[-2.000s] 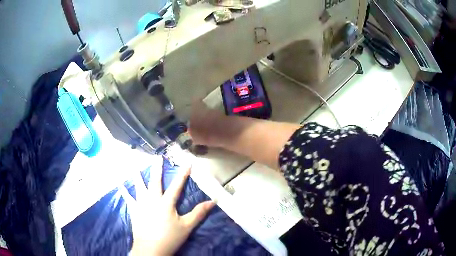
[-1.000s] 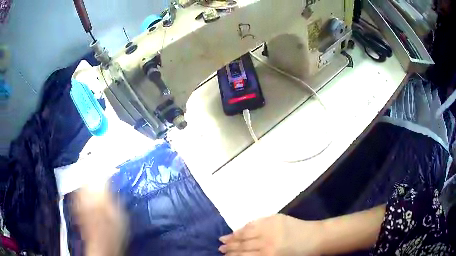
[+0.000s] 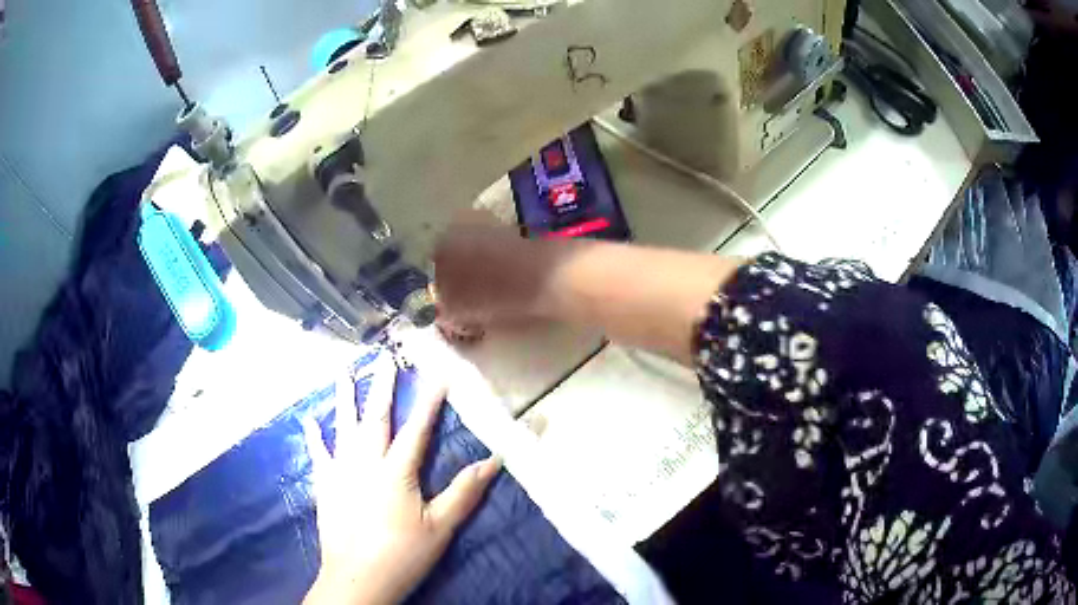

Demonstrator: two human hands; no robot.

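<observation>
The navy quilted panel (image 3: 225, 532) lies on the machine table, with its white edge (image 3: 550, 490) running diagonally up to the presser foot area. My left hand (image 3: 384, 490) lies flat on the panel, fingers spread and pointing at the needle area (image 3: 396, 343). My right hand (image 3: 491, 284) is blurred and in shadow under the arm of the cream sewing machine (image 3: 473, 118), just right of the needle area. Its fingers cannot be made out, nor whether it holds anything.
The smartphone (image 3: 570, 189) lies under the machine arm, with a white cable (image 3: 697, 177) beside it. Black scissors (image 3: 893, 97) and a tray (image 3: 1005, 118) are at far right. A navy fabric pile (image 3: 83, 355) is at left; cut panels (image 3: 1005, 254) are at right.
My right hand has moved from the panel's lower right edge up to beside the machine head. My left hand has moved right and up and now rests flat near the needle.
</observation>
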